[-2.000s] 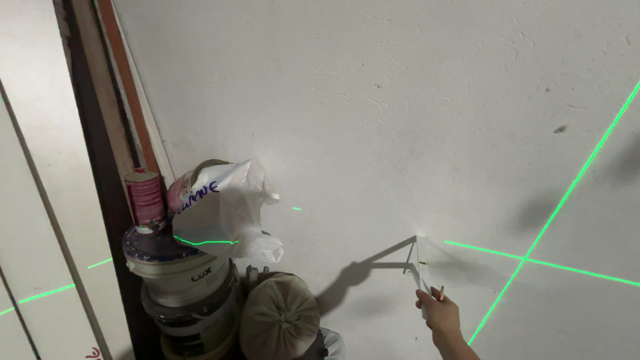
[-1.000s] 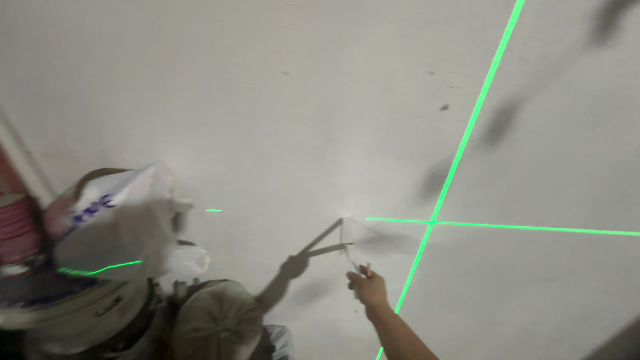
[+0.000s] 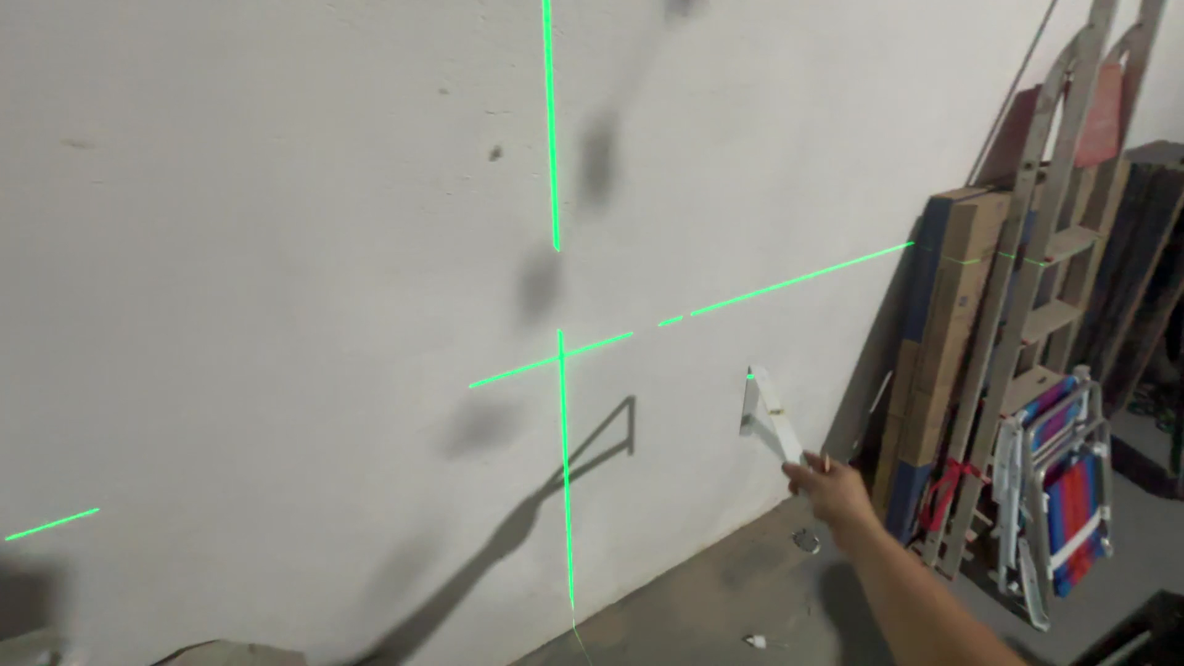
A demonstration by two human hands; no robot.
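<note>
My right hand grips the outer end of a white metal shelf bracket, its thumb and fingers closed around it. The bracket is triangular, and its upright leg is at or close to the light-coloured wall; contact cannot be made out. A pencil-like tip shows between the fingers. Green laser lines cross on the wall at left of the bracket, and a small green spot falls on the bracket's top corner. A shadow of the arm and bracket lies on the wall. My left hand is out of view.
An aluminium stepladder and long cardboard boxes lean against the wall at right. Folded striped beach chairs stand before them. Small debris lies on the concrete floor. A pale rounded bundle shows at the bottom left.
The view has swung far to the right. My right hand has carried the bracket from the left side of the laser cross to its right side.
</note>
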